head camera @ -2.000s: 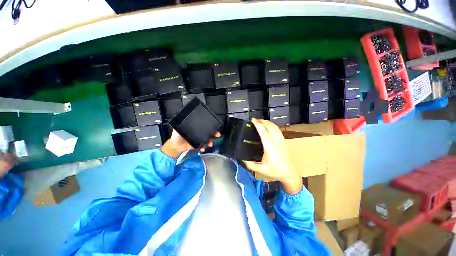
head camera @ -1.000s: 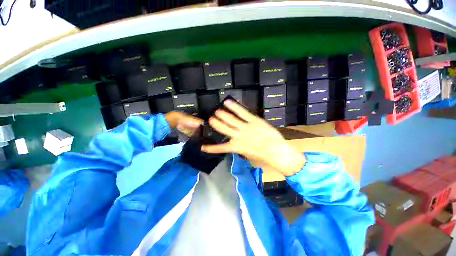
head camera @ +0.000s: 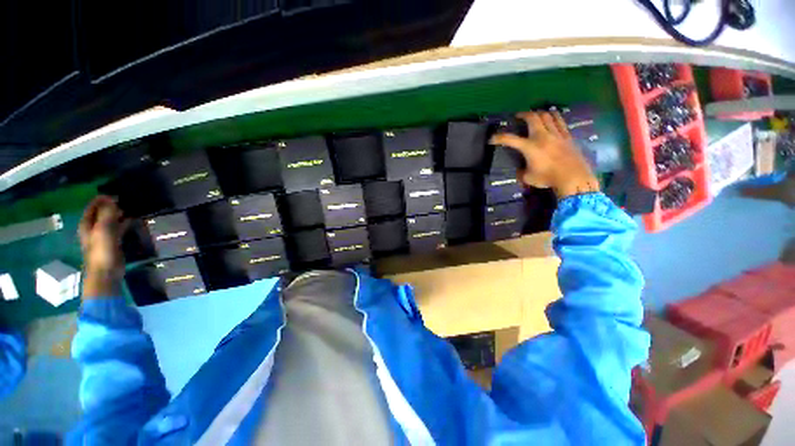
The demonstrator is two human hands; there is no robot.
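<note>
Small black boxes stand close together in three rows on the green bench. Lettered lids (head camera: pixel 302 164) alternate with plain dark bases (head camera: pixel 358 157). My left hand (head camera: pixel 103 237) is at the left end of the rows, its fingers loosely bent against the end boxes. My right hand (head camera: pixel 547 155) lies over the right part of the back row, thumb and fingers spread on the boxes. Neither hand lifts a box. The boxes under my right hand are partly hidden.
An open brown carton (head camera: pixel 471 292) with black boxes inside stands against the bench's front edge. A red parts bin (head camera: pixel 647 152) and a printed sheet (head camera: pixel 729 160) are at the right. A white box (head camera: pixel 58 283) is at the left. A white-edged shelf (head camera: pixel 349 85) runs above.
The black box pieces held near my chest have left my hands. My left hand has moved to the left end of the rows, my right hand to the back right. The view has shifted.
</note>
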